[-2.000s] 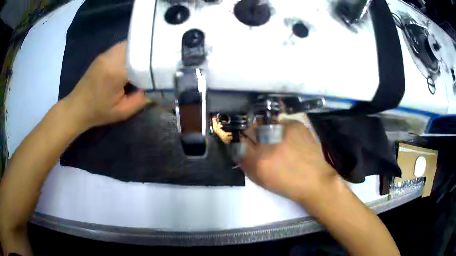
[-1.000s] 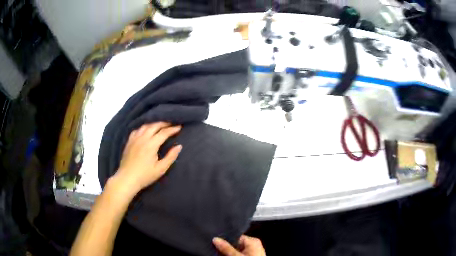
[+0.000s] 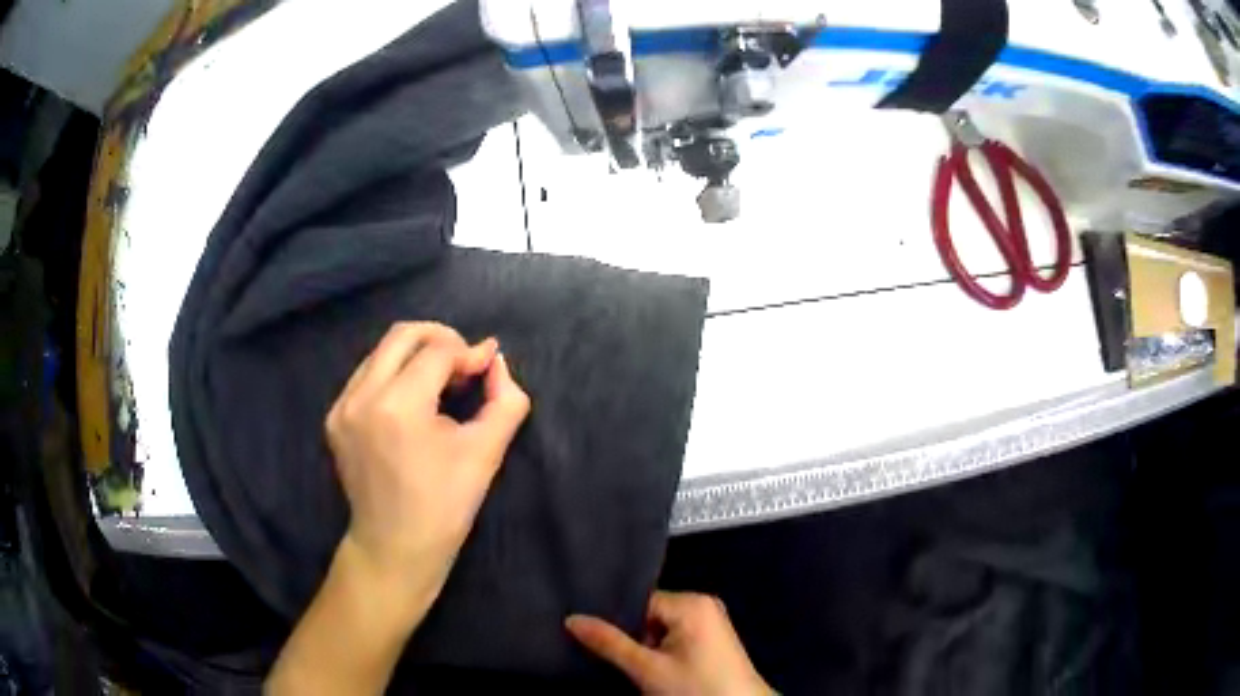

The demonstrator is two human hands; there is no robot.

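Note:
A dark charcoal garment panel lies over the left and middle of the white table, bunched in folds at the left and flat towards the right. My left hand is on the panel, its thumb and index fingertips pinched together at the cloth; whether they grip a bit of it is hard to tell. My right hand holds the panel's lower right corner between thumb and fingers at the table's front edge. The presser foot area of the white sewing machine head is beyond the cloth, and the cloth is not under the needle.
Red-handled scissors lie right of the needle. A tan card with a white oval chalk and a black block lie at the far right. A ruler strip runs along the front edge. The table's left edge is worn wood.
Two seconds ago the cloth was under the machine head with both hands beside it; it is now drawn forward and left. Since one second ago my left hand's fingertips have closed together.

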